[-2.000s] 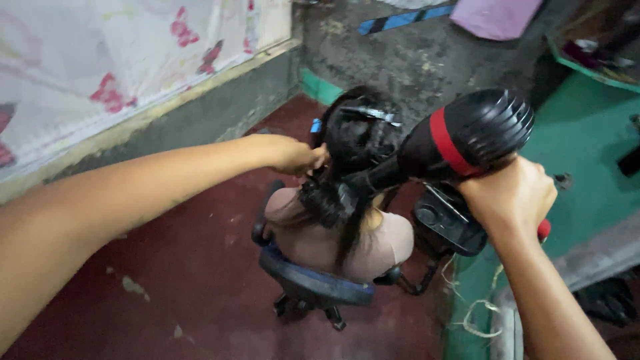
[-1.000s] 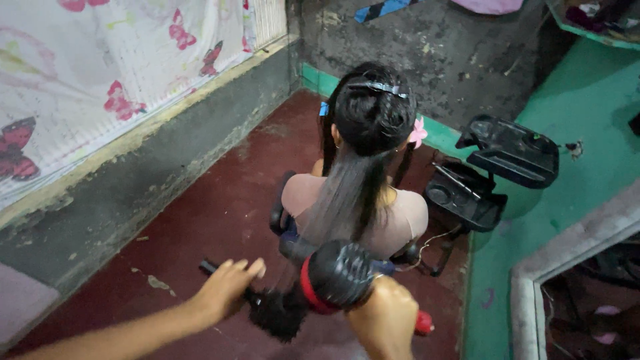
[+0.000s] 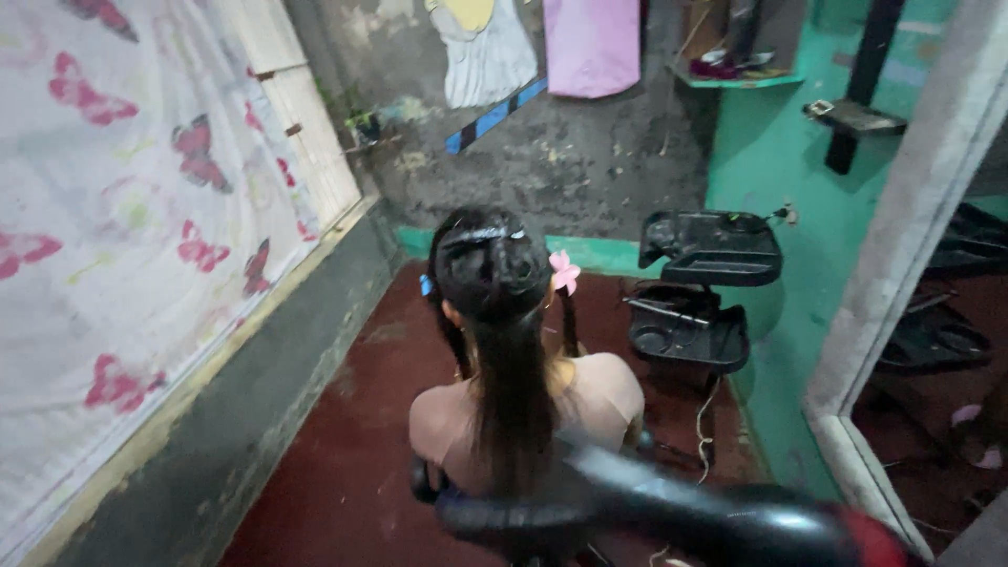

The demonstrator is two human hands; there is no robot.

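Observation:
A black hair dryer with a red band point(image 3: 724, 504) reaches in from the lower right, blurred, its nozzle close behind the seated person's back. Neither of my hands shows in the frame, so what holds the dryer is hidden. The person's long dark hair point(image 3: 512, 394) hangs straight down the back. More hair is pinned up on the crown with a shiny clip point(image 3: 492, 234). A pink flower clip point(image 3: 565, 272) sits at the right side section and a blue clip point(image 3: 426, 285) at the left one. The round brush is not visible.
The person sits on a chair point(image 3: 504, 516). A black two-tier salon trolley point(image 3: 713, 256) stands to the right, with a pale cord point(image 3: 702, 433) below it. A framed mirror point(image 3: 890, 276) leans in at the right edge. A low concrete ledge point(image 3: 236, 409) runs along the left.
Both hands, in view a second ago with brush and dryer, have left the frame. The brush is gone from view, and the long hair hangs loose. The view has tilted up.

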